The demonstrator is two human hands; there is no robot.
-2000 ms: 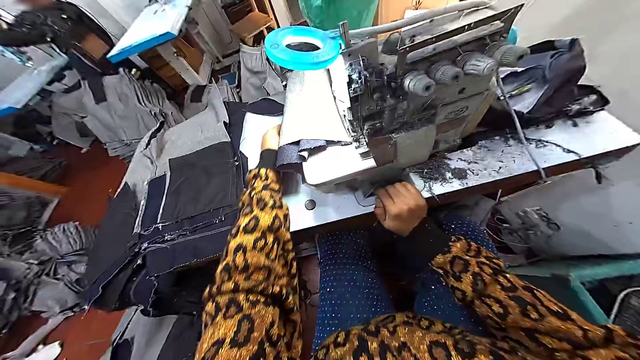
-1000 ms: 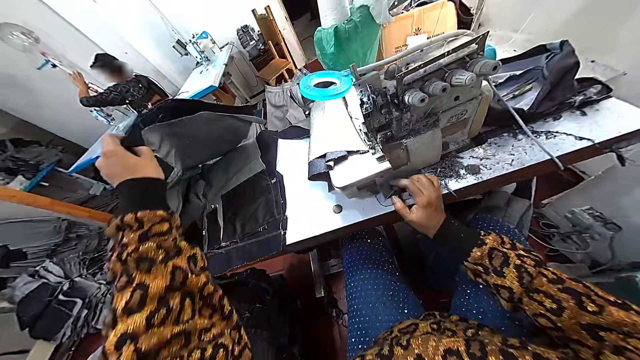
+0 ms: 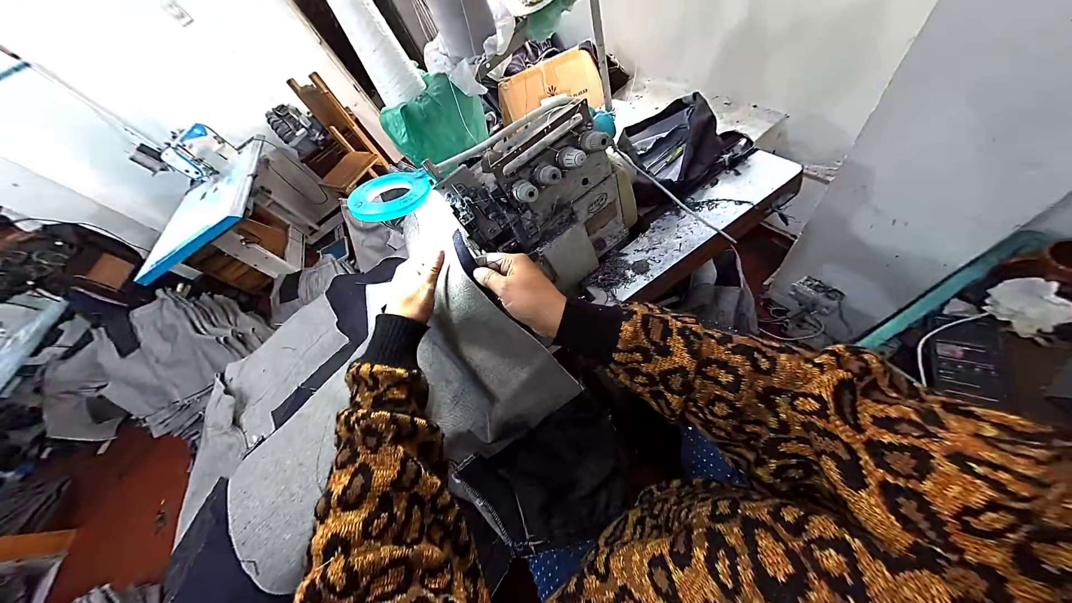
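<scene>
Grey and dark denim-like fabric (image 3: 486,377) hangs from the front of the overlock sewing machine (image 3: 569,193) down over my lap. My left hand (image 3: 414,289) lies on the fabric, fingers toward the machine; whether it grips is unclear. Just right of it, my right hand (image 3: 523,289) pinches the fabric's dark edge between thumb and fingers, close to the machine's needle area. The needle and presser foot are mostly hidden. A blue ring-shaped tray (image 3: 390,197) is at the machine's left end, above the fabric.
Lint covers the white machine table (image 3: 712,226), where dark fabric (image 3: 674,142) lies behind the machine. Stacked grey pieces (image 3: 176,356) are at the left. Farther back stand another sewing table (image 3: 205,209), a green plastic bag (image 3: 435,117) and a cardboard box (image 3: 553,84).
My left hand has come from the far left to the machine's front. My right hand has left the machine's lower front and taken the fabric edge. Grey fabric now covers the table front. The view has shifted.
</scene>
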